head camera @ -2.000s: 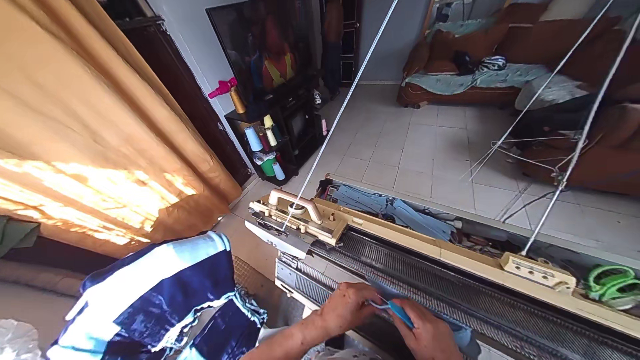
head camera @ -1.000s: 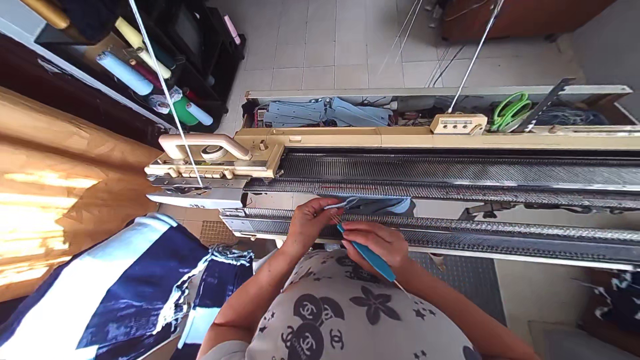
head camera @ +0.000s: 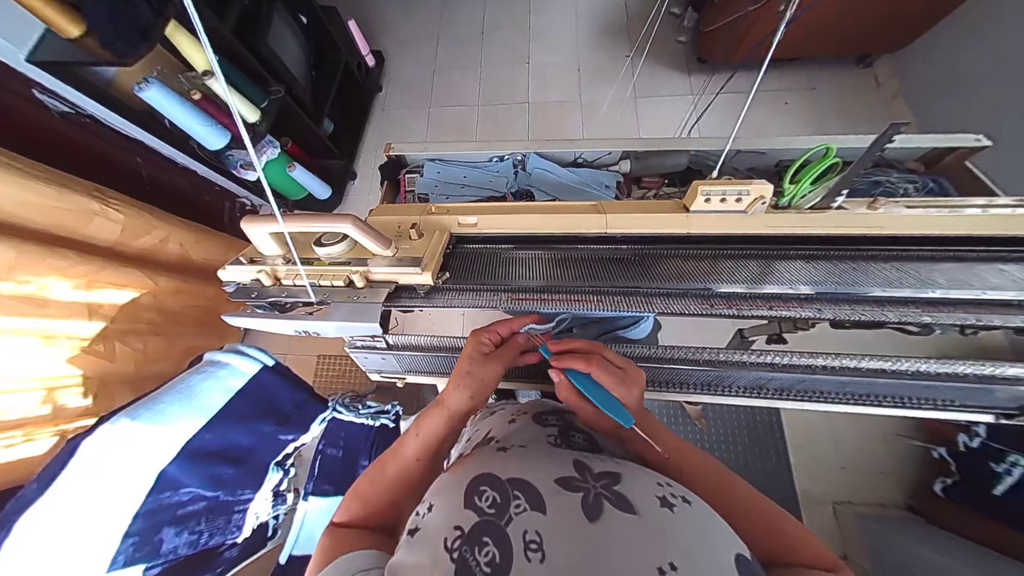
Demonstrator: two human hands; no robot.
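Note:
Between the two needle beds of a knitting machine (head camera: 720, 276) hangs light blue knitted fabric (head camera: 612, 329). My left hand (head camera: 490, 360) pinches the left edge of this fabric between thumb and fingers. Close beside it, my right hand (head camera: 598, 376) grips a transfer tool with a blue handle (head camera: 596, 396); its prongs meet the fabric edge at my left fingertips, and a thin metal end points back toward my body. The fabric's upper edge lies along the rear bed. At the left end of the machine sits the carriage (head camera: 336, 256), with a white yarn running up from it.
Behind the machine, an open tray (head camera: 680, 144) holds folded light blue pieces (head camera: 512, 178) and green-handled scissors (head camera: 810, 172). Navy and white knitted fabric (head camera: 216, 448) lies at the left, near an orange curtain (head camera: 104, 304). Yarn cones (head camera: 184, 112) stand on a dark shelf at the upper left.
The view has swung down toward the machine since two seconds ago. Both hands remain at the fabric edge, and the blue tool stays in my right hand.

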